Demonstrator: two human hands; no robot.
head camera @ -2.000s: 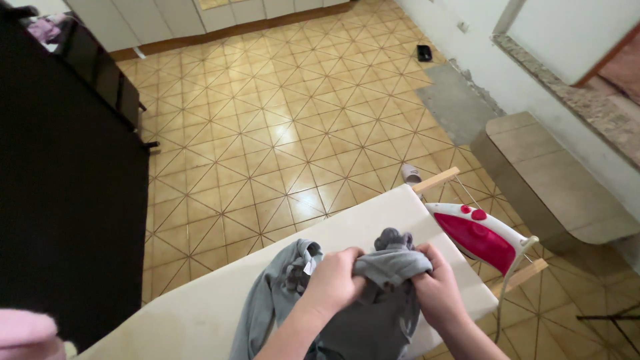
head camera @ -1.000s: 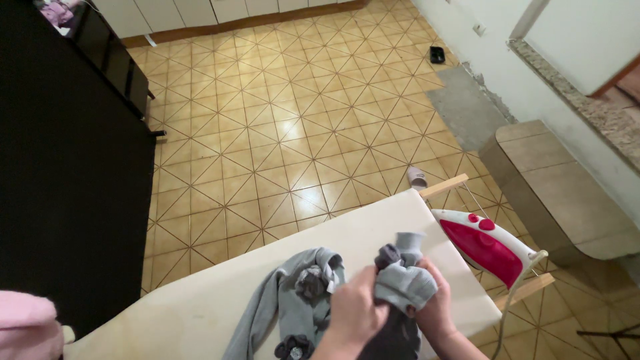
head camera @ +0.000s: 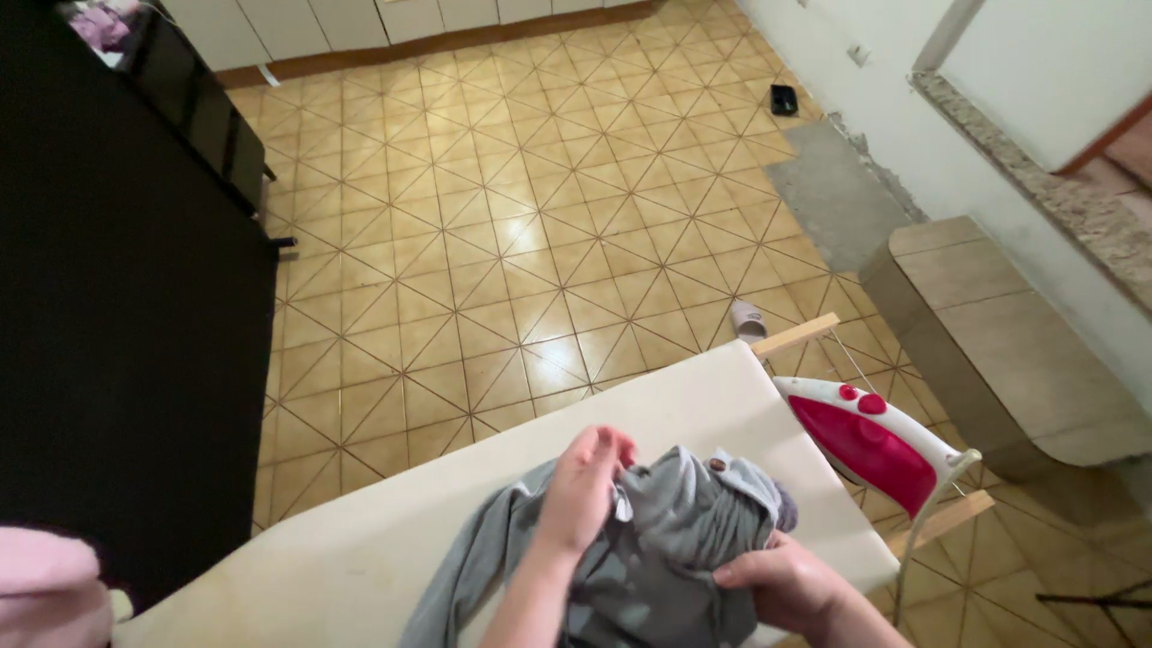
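A grey knit garment lies bunched on the cream-covered ironing board, one sleeve trailing toward the lower left. Near its upper left part, beside a small white tag, is my left hand, its fingers bent; whether they grip the cloth cannot be told. My right hand holds the gathered fabric at the right, thumb on top. A button shows near the upper edge, and a darker bunched bit sticks out at the right. A red and white steam iron rests on the wooden-ended rack just past the board's right end.
A pink cloth item is at the lower left, near a large black panel. A slipper lies on the tiled floor beyond the board. A beige bench-like block stands by the right wall. The iron's cord hangs down.
The hands were close together on the bunched cloth; now they are farther apart, the left one further left. The garment is spread wider, and its collar-like edge with a button shows.
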